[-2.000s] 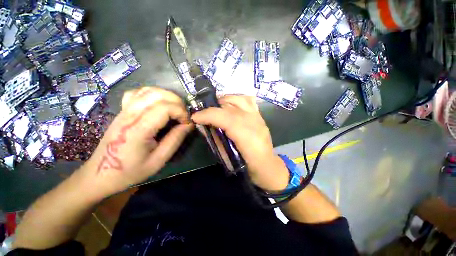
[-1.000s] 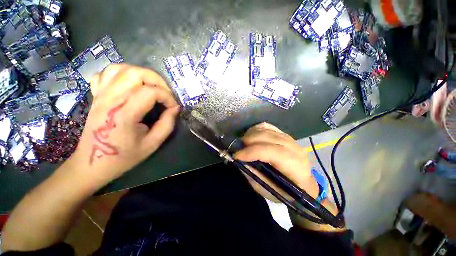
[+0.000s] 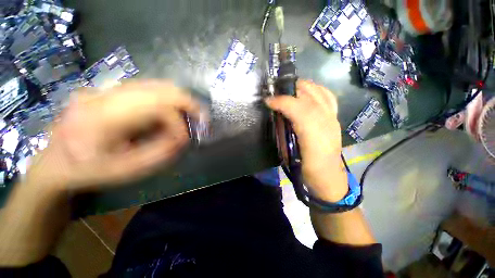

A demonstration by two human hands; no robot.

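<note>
My left hand (image 3: 127,133) is blurred at centre left. Its fingertips pinch a small blue-silver circuit board (image 3: 198,129), also blurred and partly hidden by the fingers. My right hand (image 3: 315,122) is shut on a black heating tool (image 3: 282,106) with a pale tip and a thin bent tube pointing to the top of the picture. One board (image 3: 236,62) lies flat between the hands near the glare. The tool and my right hand cover most of the boards beside it.
A large heap of boards (image 3: 40,46) lies at far left, a smaller heap (image 3: 347,24) at upper right. A single board (image 3: 365,120) lies near the bench edge. The black cord (image 3: 399,142) runs right. A white roll with an orange band (image 3: 418,16) stands top right.
My left hand has moved left and down, and a board from mid-bench is now at its fingertips. My right hand has raised the tool forward and upright over the right-hand boards.
</note>
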